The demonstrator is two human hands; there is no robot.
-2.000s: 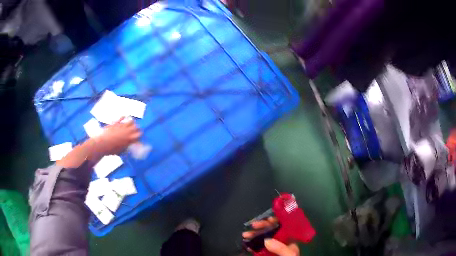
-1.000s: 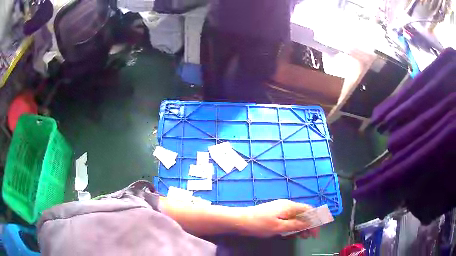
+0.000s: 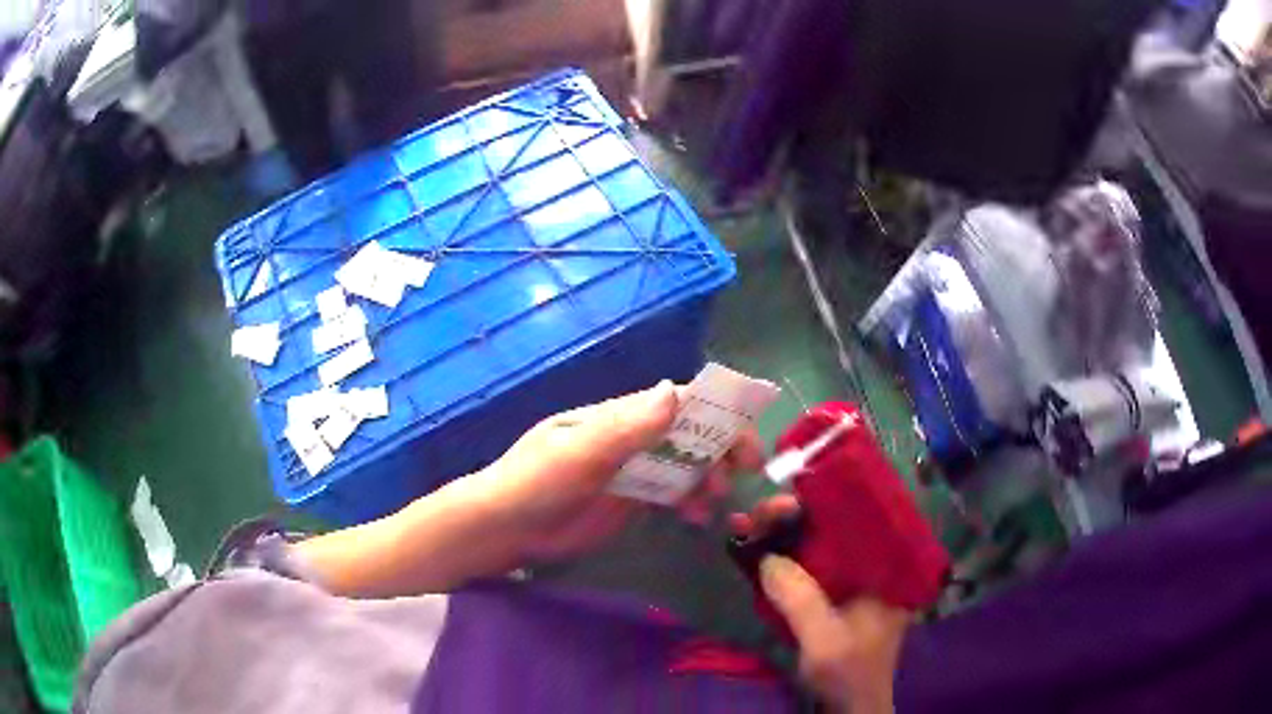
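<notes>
My left hand [image 3: 558, 467] reaches in from the lower left and holds a white hang tag [image 3: 698, 435] with dark and green print between thumb and fingers. My right hand [image 3: 826, 614] grips the red tagging gun [image 3: 858, 516], just right of the tag. A white piece, probably the fastener strip, shows on the gun's upper left. The gun and the tag look apart. Several more white hang tags [image 3: 339, 331] lie loose on the left part of the upturned blue crate [image 3: 523, 209].
Purple cloth [image 3: 558, 656] lies at the bottom, below my hands. A green basket [image 3: 63, 558] stands at the lower left. Dark and purple garments hang at the top right. Plastic-wrapped items [image 3: 1004, 321] lie at the right beside a thin metal bar.
The view has turned, so the crate appears further up and left. My left hand with the tag is now beside the gun. My right hand and most of the gun have come into view.
</notes>
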